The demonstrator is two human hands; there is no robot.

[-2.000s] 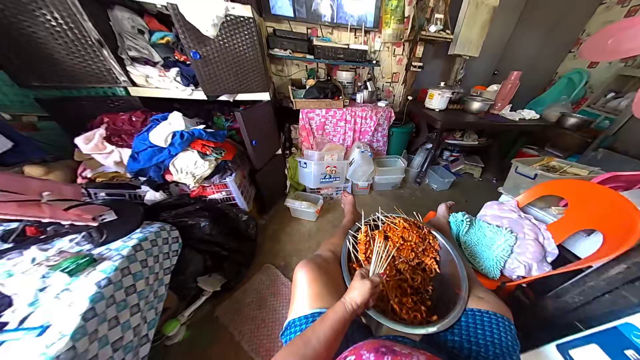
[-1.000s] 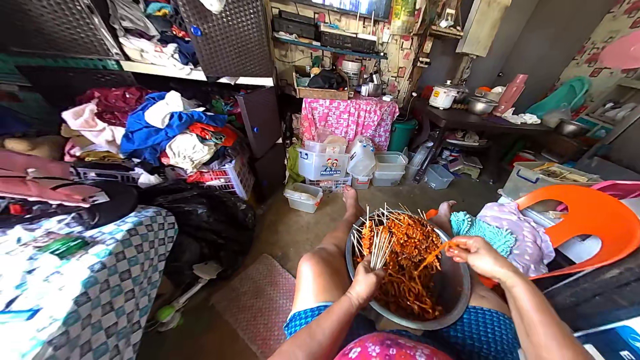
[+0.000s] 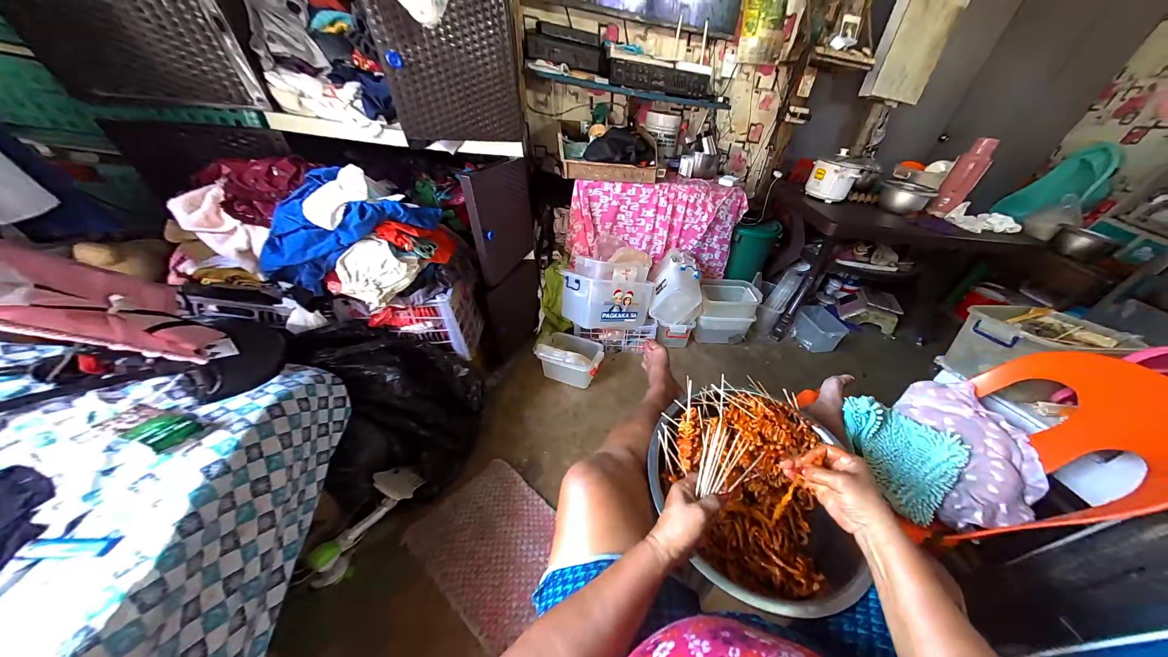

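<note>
A round metal basin (image 3: pixel 844 598) rests on my lap, heaped with orange-red marinated strips of food (image 3: pixel 762 557) that look like meat or intestines. Skewers threaded with the same food (image 3: pixel 739 424) lie along its far side, bare stick ends pointing outward. My left hand (image 3: pixel 684 520) grips a bundle of thin bamboo skewers (image 3: pixel 721 461) over the left part of the basin. Above the right part, my right hand (image 3: pixel 838 484) pinches a strip of the food (image 3: pixel 787 497) that hangs toward the pile. The tip of a stick points toward my right fingers.
An orange plastic chair (image 3: pixel 1068 392) holding a teal cloth (image 3: pixel 903 456) stands close at my right. Lidded plastic boxes (image 3: pixel 607 297) are ahead on the floor. To the left are a black plastic bag (image 3: pixel 392 411), a green-handled utensil (image 3: pixel 333 557) and a table with a checkered cover (image 3: pixel 246 493).
My right hand, out of the basin area two seconds ago, came in over its right side holding a strip, and is now lower and closer to the left hand's skewers.
</note>
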